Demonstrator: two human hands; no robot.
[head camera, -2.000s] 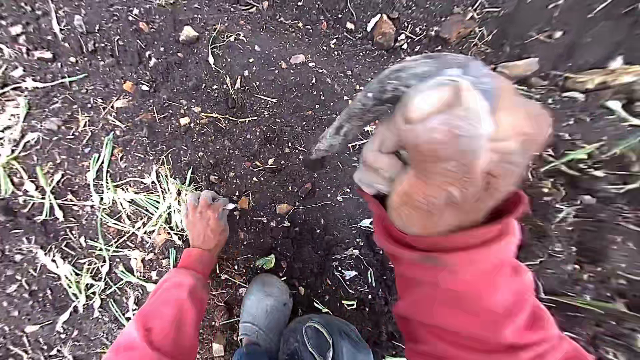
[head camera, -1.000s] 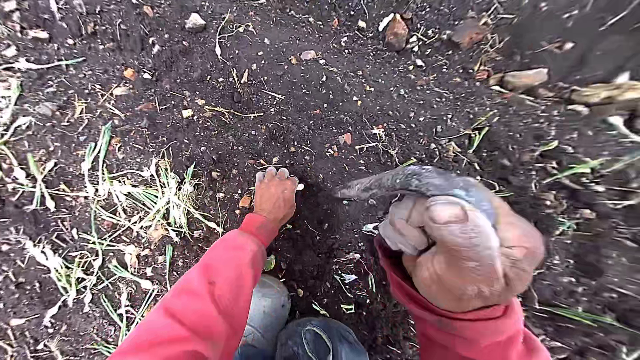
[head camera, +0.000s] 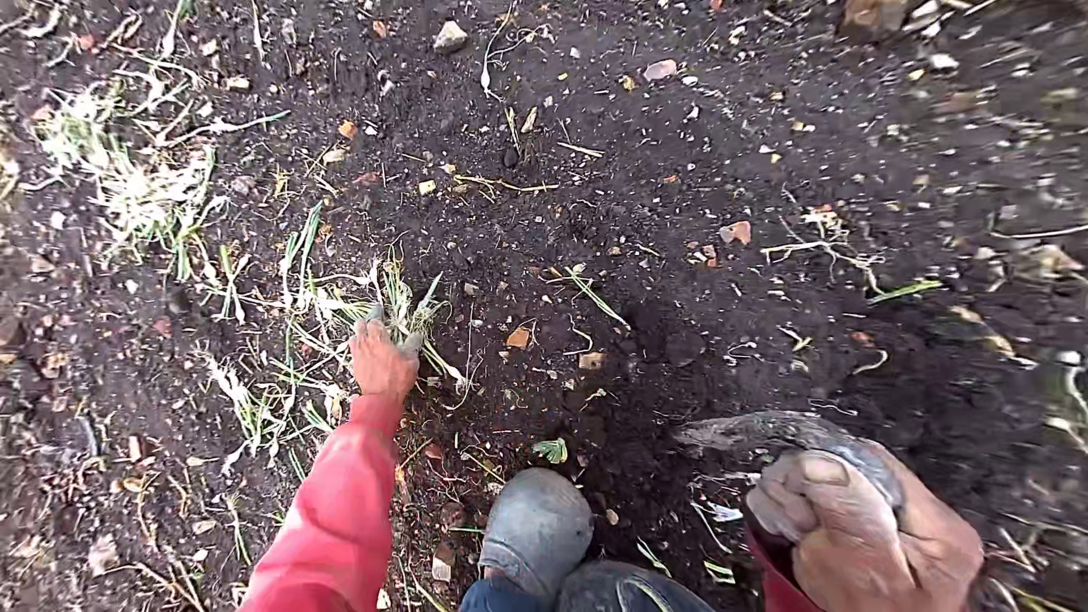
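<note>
My left hand (head camera: 384, 357), in a red sleeve, is at a bunch of small bulb seedlings with green and white stems (head camera: 406, 310). Its fingertips are among the stems; whether it grips them I cannot tell. At the lower right my right hand (head camera: 858, 527) is closed around a curved, soil-covered tool (head camera: 756, 429), perhaps horn or wood. The tool's pointed tip lies at the dark, loosened soil, toward the left. More seedlings (head camera: 297, 340) lie scattered to the left of my left hand.
Another heap of pale seedlings (head camera: 140, 191) lies at the upper left. My shoes (head camera: 540, 527) stand at the bottom middle. Stones (head camera: 450, 36) and bits of root dot the dark soil (head camera: 595, 212). A larger brown stone (head camera: 874, 17) sits at the upper right.
My left hand has moved left from the dark soil near the tool tip to the seedlings. My right hand still holds the curved tool, now lower. The view has shifted.
</note>
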